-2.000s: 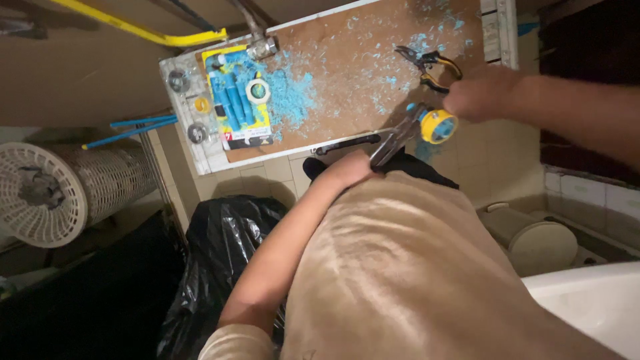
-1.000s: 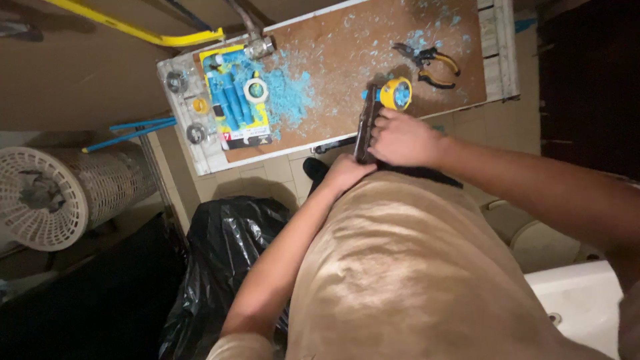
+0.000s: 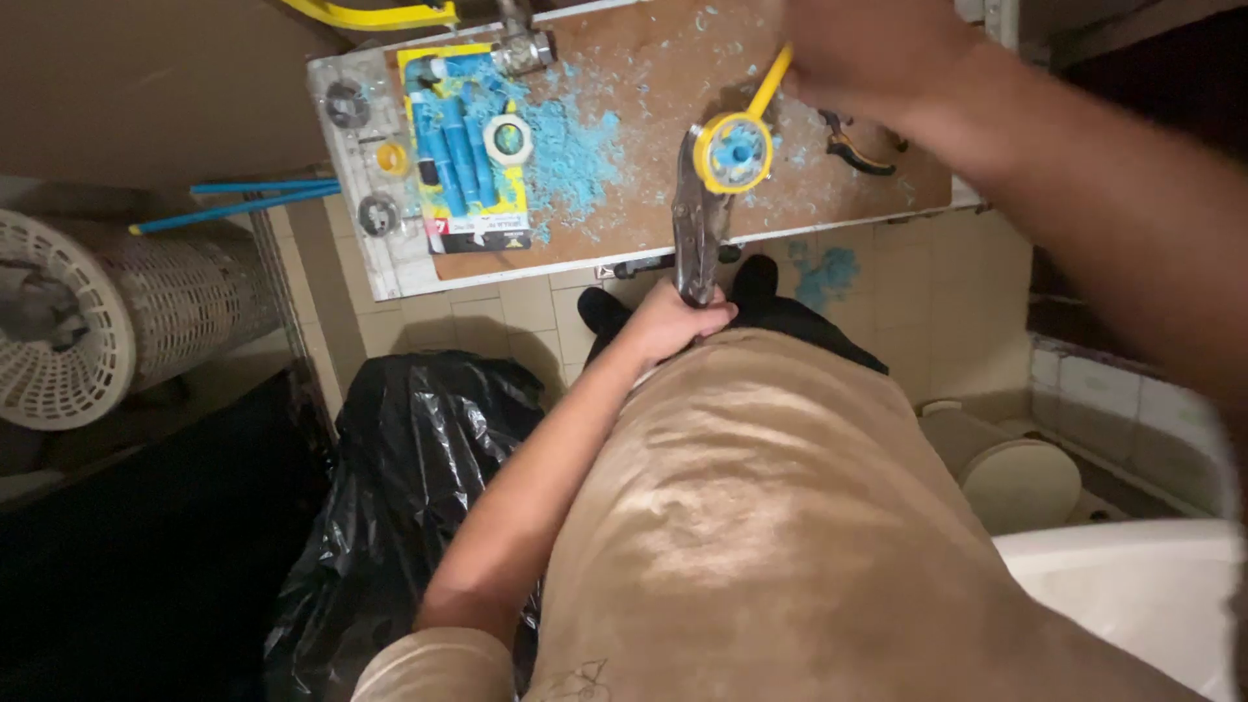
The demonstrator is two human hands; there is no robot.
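My left hand (image 3: 678, 322) grips the handles of metal locking pliers (image 3: 695, 224) in front of my body. At the far end of the pliers is a round yellow piece with blue material inside (image 3: 733, 153), its open face turned up. My right hand (image 3: 877, 49), blurred, is closed around a yellow strip or handle (image 3: 772, 83) that runs down to the round piece; whether the two are one part I cannot tell. Black and orange pliers (image 3: 858, 146) lie on the brown board (image 3: 624, 219), partly hidden behind my right forearm.
Blue shavings (image 3: 575, 146) cover part of the board beside blue tubular pieces (image 3: 453, 146), a white ring (image 3: 507, 139) and a metal fitting (image 3: 524, 51). A yellow-framed tool (image 3: 375, 14) is at the upper left. A black plastic bag (image 3: 419, 468) and a white basket (image 3: 117, 312) stand left.
My right hand has moved up and to the right from the locking pliers to the yellow strip. Two seconds ago it was near the black and orange pliers. My left hand stays on the locking pliers.
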